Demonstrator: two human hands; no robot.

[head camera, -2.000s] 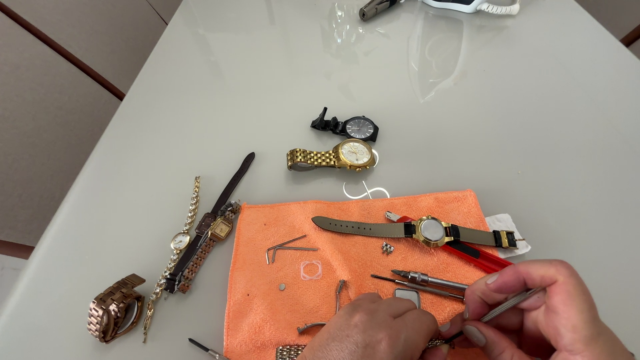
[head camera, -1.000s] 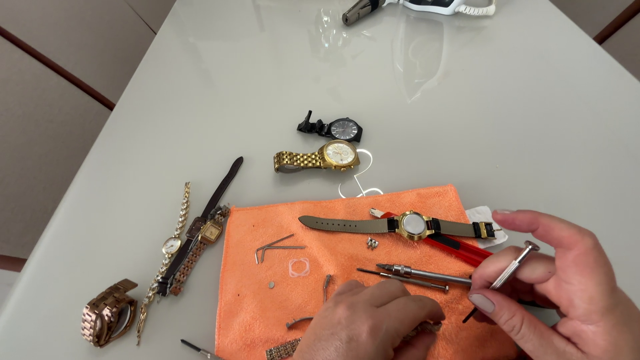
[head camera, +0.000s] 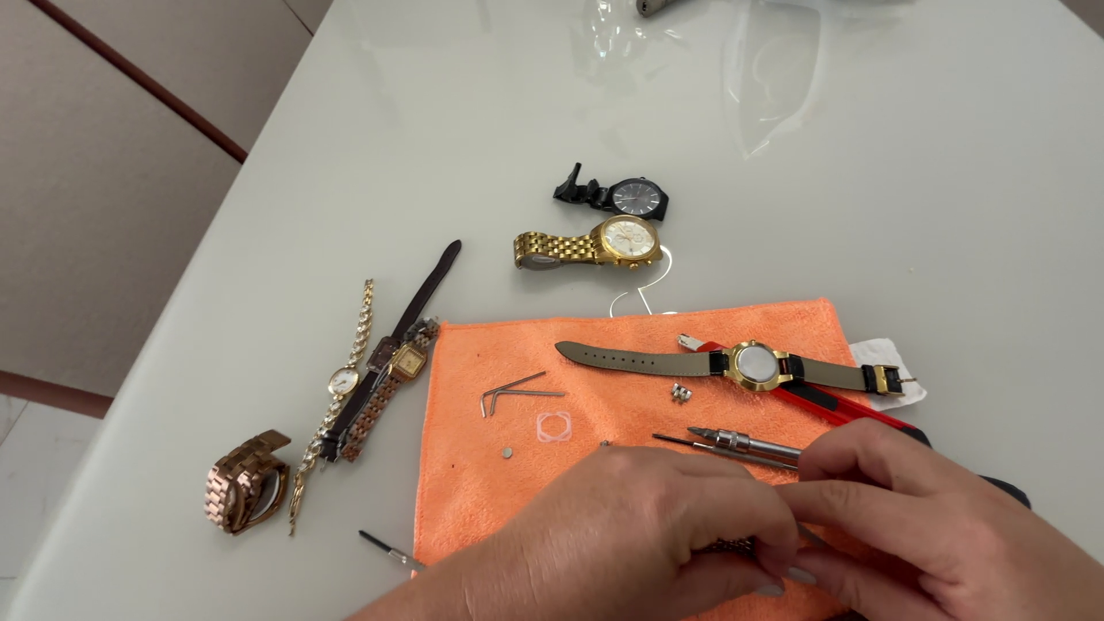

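Over the orange cloth (head camera: 483,509), my left hand (head camera: 664,526) is closed on a metal-link watch band (head camera: 731,545), of which only a small dark patch shows under the fingers. My right hand (head camera: 914,526) meets it from the right, with part of a slim metal tool (head camera: 811,536) between its fingers; the tool's tip is hidden. Beyond my hands lie a screwdriver with a knurled metal collar (head camera: 750,444) and a thinner screwdriver (head camera: 681,441). A gold-cased watch (head camera: 756,363) lies face down with its leather strap spread, across a red and black utility knife (head camera: 828,402).
On the cloth are hex keys (head camera: 522,392), loose band links (head camera: 680,393) and a button cell (head camera: 507,453). A gold watch (head camera: 628,239) and a black watch (head camera: 638,198) lie beyond it. Several watches, including a rose-gold one (head camera: 246,483), and a screwdriver (head camera: 388,548) are at the left.
My right hand, apart from the left with the slim tool raised one second ago, has come down against my left hand. The view has shifted.
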